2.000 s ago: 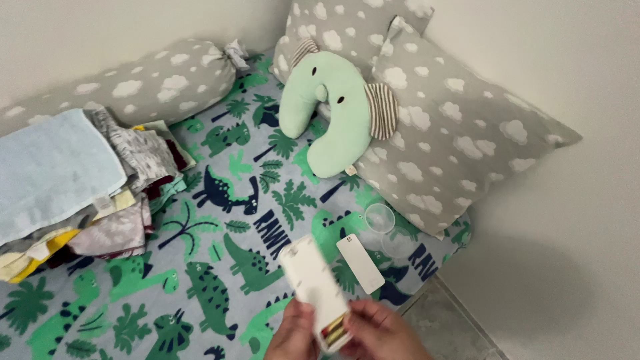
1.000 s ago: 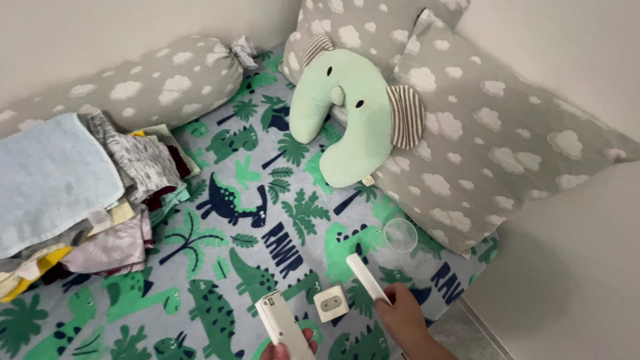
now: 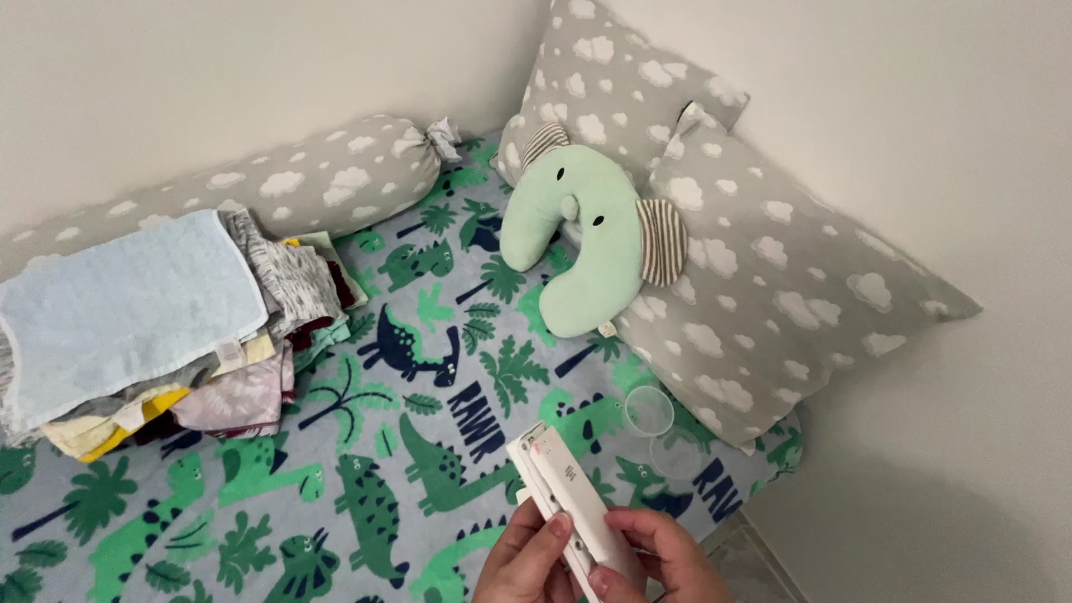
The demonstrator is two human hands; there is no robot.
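Observation:
Near the bottom centre, my left hand [image 3: 529,548] and my right hand [image 3: 662,553] hold a slim white plastic case [image 3: 544,502] and a white cover [image 3: 586,498] pressed against it at a slight angle. A narrow gap with small dark details shows between the two parts. My left fingers grip the left edge, my right fingers the cover. Just beyond my hands, a clear round plastic disc or lid [image 3: 649,411] lies on the dinosaur-print sheet [image 3: 431,310], with another clear round piece [image 3: 677,452] beside it. A bit of something white shows behind my left fingers.
A mint-green elephant neck pillow [image 3: 599,251] leans on grey cloud-print pillows [image 3: 779,293]. A matching bolster [image 3: 335,180] lies along the wall. Folded cloths [image 3: 134,310] are stacked at the left. The bed's edge and floor tiles [image 3: 745,561] show at lower right.
One second ago my hands were apart, each with a white piece; now they are together with both pieces against each other. The small white square item seen on the sheet then is largely hidden or out of sight.

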